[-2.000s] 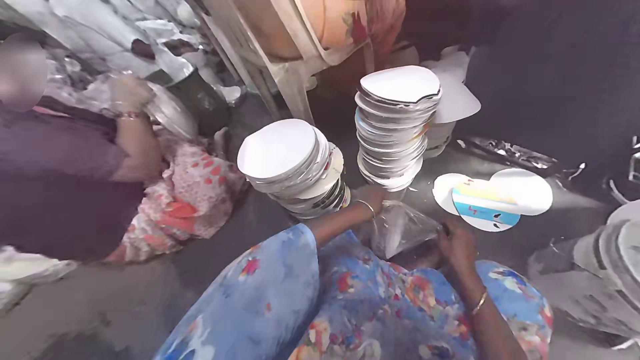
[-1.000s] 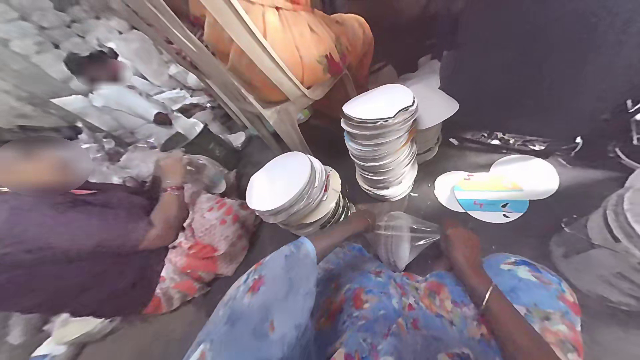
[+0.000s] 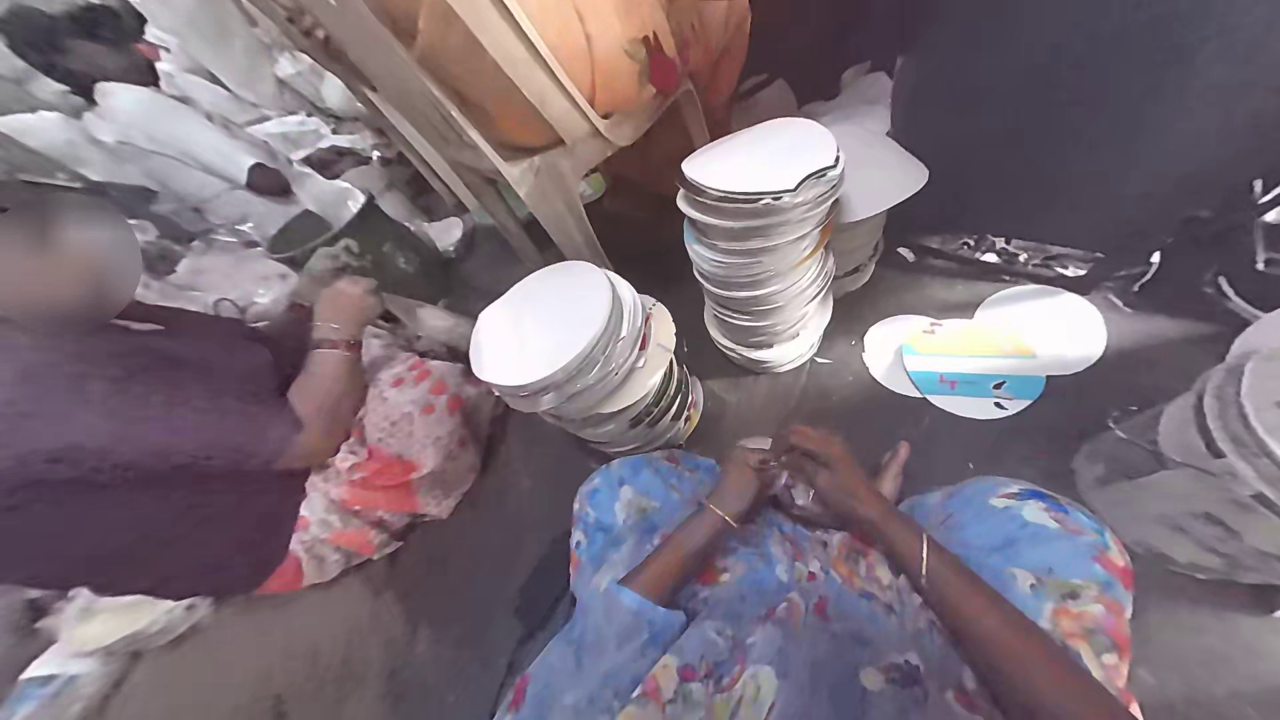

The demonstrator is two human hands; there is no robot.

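Note:
My left hand (image 3: 742, 482) and my right hand (image 3: 825, 470) meet over my lap, fingers pinched around a small crumpled piece of clear plastic film (image 3: 795, 492), mostly hidden by the fingers. Just beyond my left hand leans a shorter stack of white and printed discs (image 3: 545, 325). A taller stack of similar discs (image 3: 765, 160) rises farther ahead. On the floor right of it lie several loose discs, a plain white one (image 3: 1045, 328) overlapping a blue and yellow printed one (image 3: 975, 385).
A person in a purple top (image 3: 150, 450) sits close at the left. A plastic chair (image 3: 560, 190) holds a person in orange clothing (image 3: 560, 80). At the right stands a wrapped pile of discs (image 3: 1210, 430); a dark bucket (image 3: 400, 250) and white plastic heaps (image 3: 210, 190) lie back left.
My hands have drawn together; the clear plastic, spread between them a second ago, is now bunched small in the fingers.

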